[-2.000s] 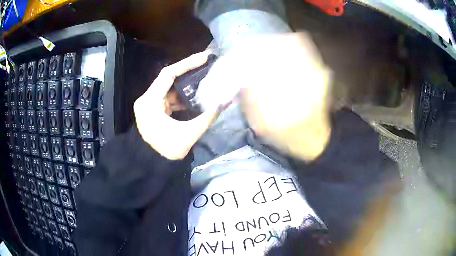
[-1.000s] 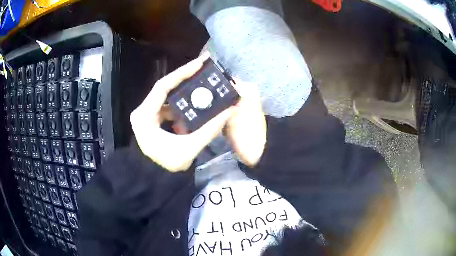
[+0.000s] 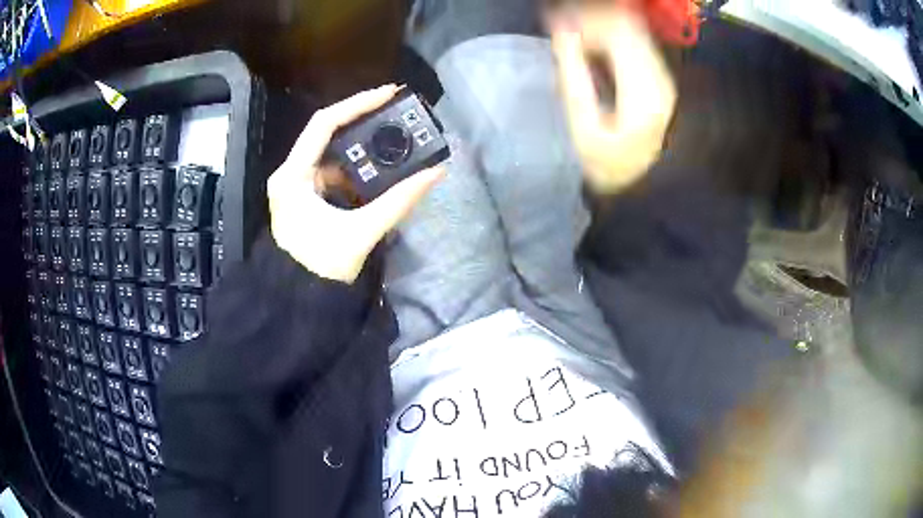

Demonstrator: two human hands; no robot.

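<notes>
My left hand [image 3: 339, 187] holds a small black electronic unit [image 3: 393, 144] above my grey-trousered legs. The unit's face is towards me, with a dark round centre and small white square marks around it. My right hand [image 3: 615, 96] is raised near the top of the view, apart from the unit. It is blurred, with thumb and fingers curled and a gap between them. I cannot tell if it holds anything. The black tray [image 3: 241, 142] at the left is filled with rows of similar black units, with a pale patch at its upper right end.
White-tipped wires [image 3: 111, 96] hang over the tray's far edge. A yellow-orange bench edge [image 3: 96, 30] and a blue bin [image 3: 30, 35] are at the top left. A red object [image 3: 676, 18] lies beyond my right hand, near a white surface [image 3: 810, 46] at the top right.
My right hand has left the unit and moved up and to the right, near the red object. My left hand still holds the unit, slightly higher. The unit's centre now looks dark instead of bright.
</notes>
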